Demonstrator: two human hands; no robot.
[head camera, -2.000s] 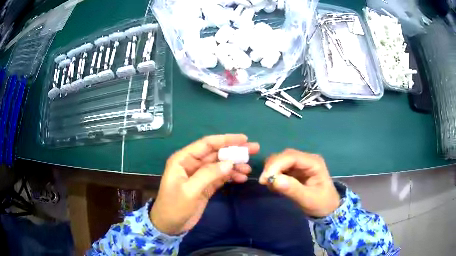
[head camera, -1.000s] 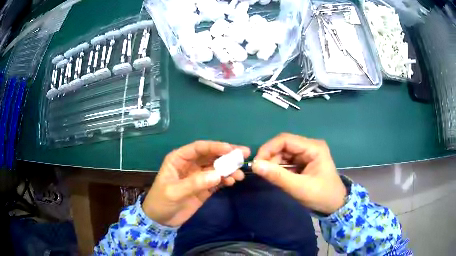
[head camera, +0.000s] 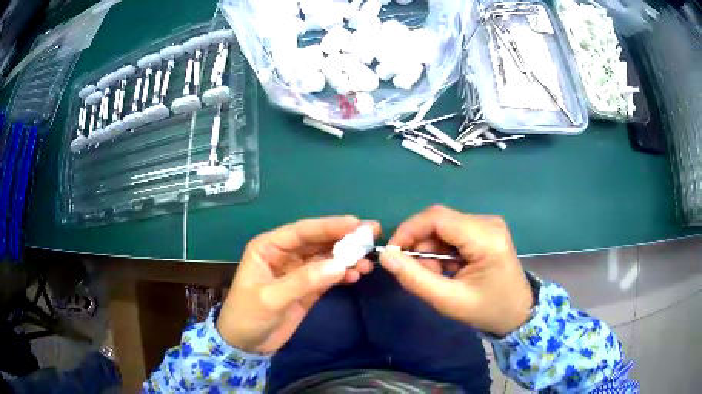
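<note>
My left hand (head camera: 289, 281) is bare and holds a white oval T-handle (head camera: 353, 245) between thumb and fingers, above my lap. My right hand (head camera: 462, 269) pinches a thin silver metal shaft (head camera: 427, 255) between thumb and index finger. The shaft lies roughly level, and its left end is at the right side of the handle. A small dark spot shows where they meet; whether the shaft sits inside the handle cannot be told.
A clear blister tray (head camera: 123, 188) with T-tools is at left. An open bag of white handles (head camera: 346, 58) is at top centre, with loose shafts and sleeves (head camera: 431, 144) beside it. A parts box (head camera: 531, 123) and small white parts (head camera: 600, 65) are at right.
The hands have come together, and the shaft end now meets the handle. The handle has turned from level to tilted. The shaft now shows along my right fingers.
</note>
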